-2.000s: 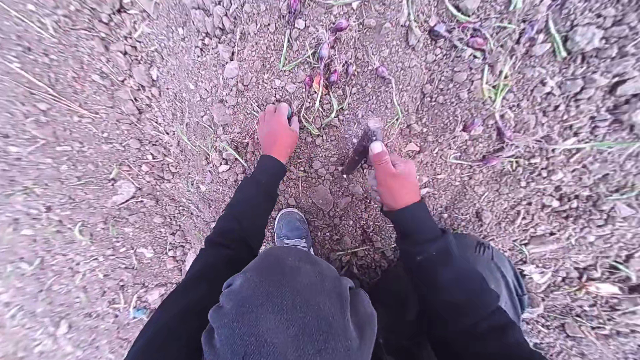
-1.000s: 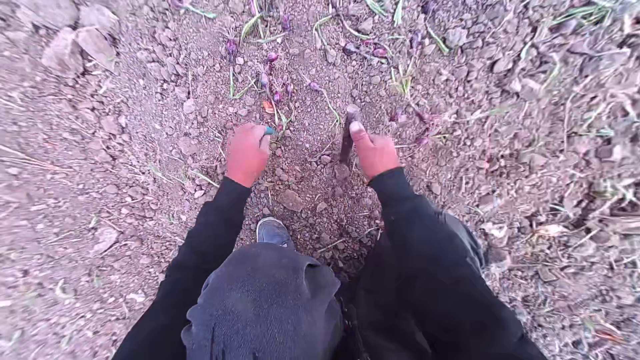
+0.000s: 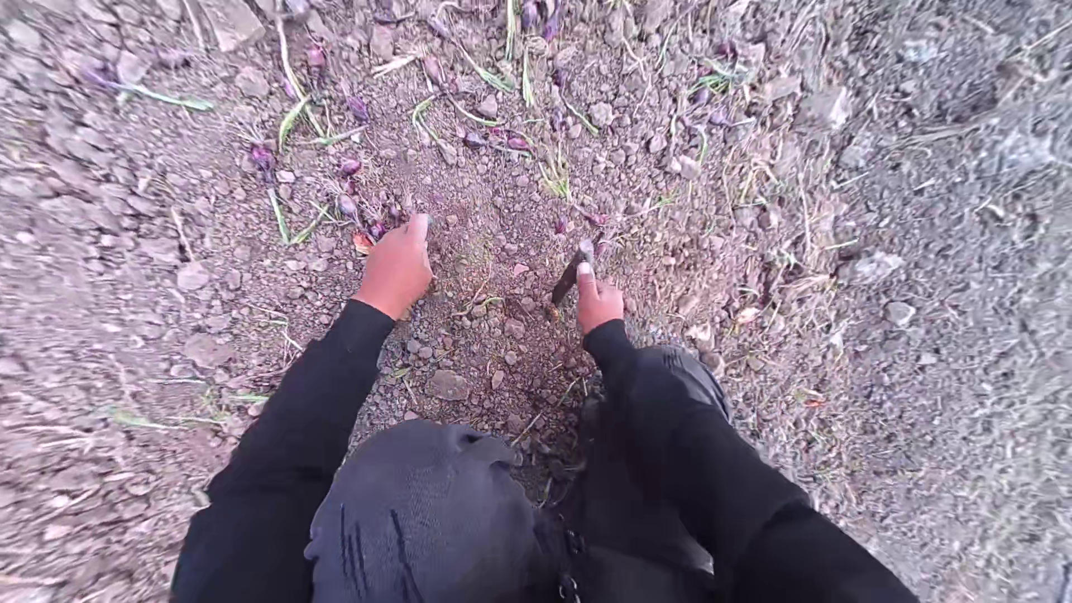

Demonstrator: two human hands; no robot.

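Note:
My left hand (image 3: 397, 266) is low over the soil, right beside a small cluster of purple onion bulbs (image 3: 347, 205); its fingertips are hidden, so what it may hold does not show. My right hand (image 3: 598, 300) grips a short dark handle (image 3: 572, 272) with a paler rounded end, the thumb lying along it near the top. The lower end of that tool is at the soil and its working part is not visible. A small purple bulb (image 3: 560, 224) lies just beyond the handle. Between my hands a thin green shoot (image 3: 479, 306) rests on the soil.
More purple onions with green leaves (image 3: 262, 157) are strewn over the cloddy ground ahead. A large flat stone (image 3: 230, 23) is at the upper left. Dry stalks (image 3: 758, 176) lie to the right. My bent knee (image 3: 423, 511) is close below my hands.
My left hand has moved forward to the onion cluster, which was ahead of it before. My right hand keeps hold of the dark handle. The view has shifted.

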